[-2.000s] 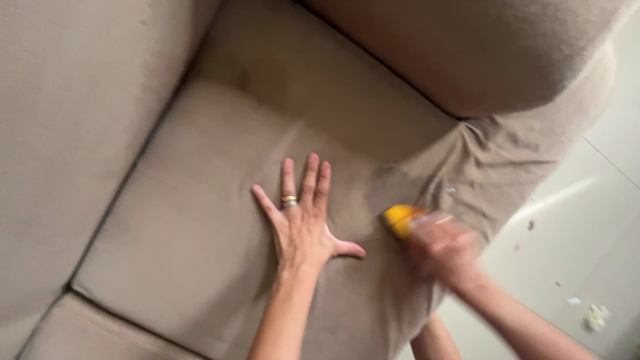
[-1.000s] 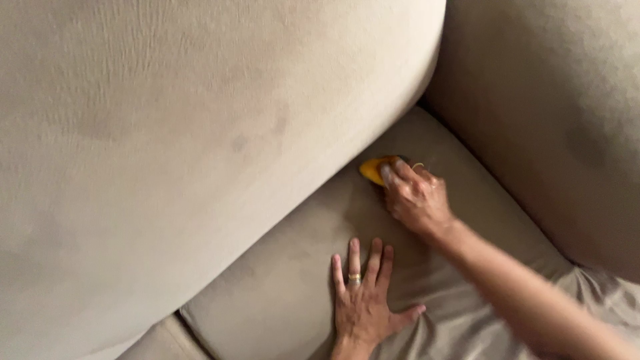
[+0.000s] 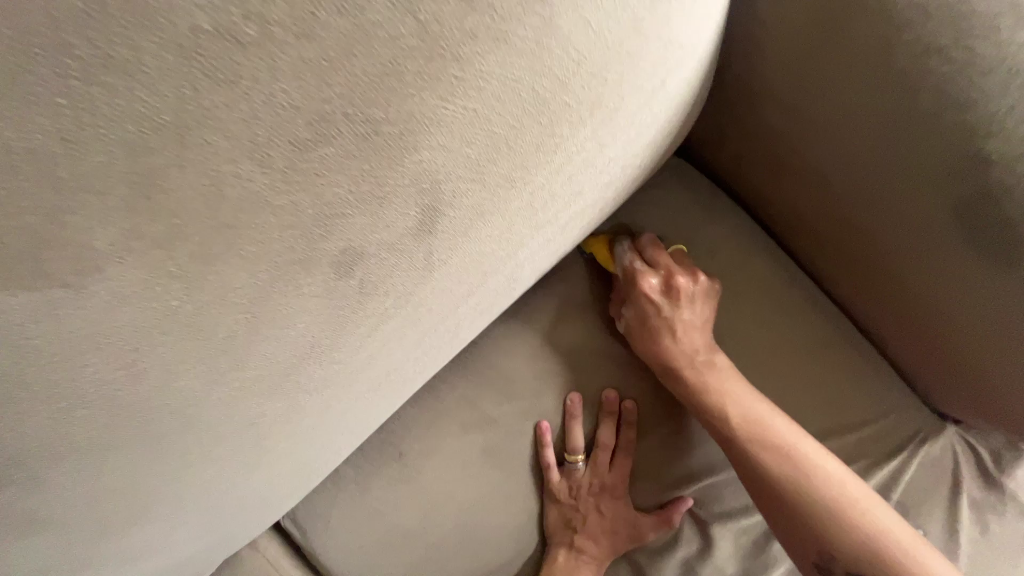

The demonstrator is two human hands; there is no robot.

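Observation:
In the head view my right hand [image 3: 668, 300] is closed around a small yellow tool [image 3: 600, 251], perhaps a brush; its underside is hidden. The tool rests on the beige sofa seat cushion [image 3: 456, 432], right at the seam below the backrest cushion [image 3: 336, 208]. Nearer to me, my left hand [image 3: 592, 496] lies palm down on the same seat, fingers spread and holding nothing. It wears rings, and a ring also shows on my right hand. Faint darker patches mark the backrest fabric.
The sofa's padded armrest [image 3: 872, 192] rises at the right and bears a darker patch. Loose, wrinkled fabric [image 3: 920, 480] bunches at the seat's lower right. A gap separates this seat from another cushion [image 3: 260, 556] at the bottom left.
The view has swung toward the backrest. My right hand, with the yellow tool, has moved from the wrinkled edge of the seat to the back seam. My left hand stays spread on the seat.

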